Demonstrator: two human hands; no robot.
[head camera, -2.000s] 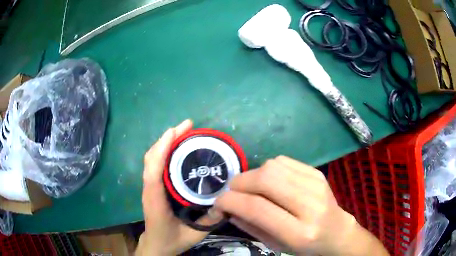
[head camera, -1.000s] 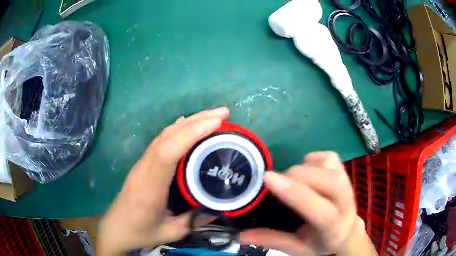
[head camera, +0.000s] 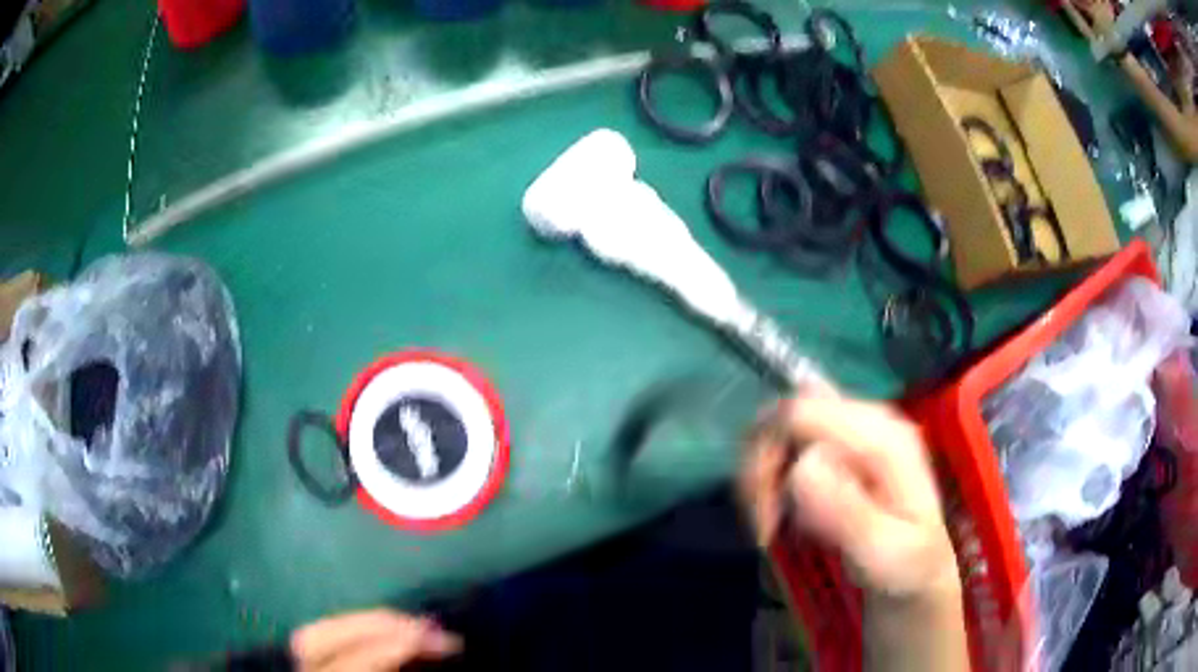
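Note:
A red speaker body (head camera: 493, 446) stands on the green bench, its white-bordered end with a black centre facing up. A black strap loop (head camera: 300, 460) sticks out at its left. My right hand (head camera: 841, 486) is closed, with a blurred black end ring (head camera: 633, 440) at its fingers. The white padded mallet (head camera: 657, 250) lies beyond; its handle end meets my right hand, which hides the tip, so I cannot tell whether they touch. My left hand (head camera: 368, 641) is at the bench's front edge, away from the speaker, partly cut off; its grip is unclear.
Black rings (head camera: 801, 184) lie tangled at the back right, beside an open cardboard box (head camera: 939, 197). A red crate (head camera: 966, 414) with clear bags is at right. A plastic bag (head camera: 171, 394) lies at left. Red and blue speakers (head camera: 302, 24) stand beyond the pale divider (head camera: 394, 125).
The speaker has gone from both hands onto the bench. My right hand has moved right, to the mallet handle, with a ring at its fingers. My left hand has drawn back. The view has shifted.

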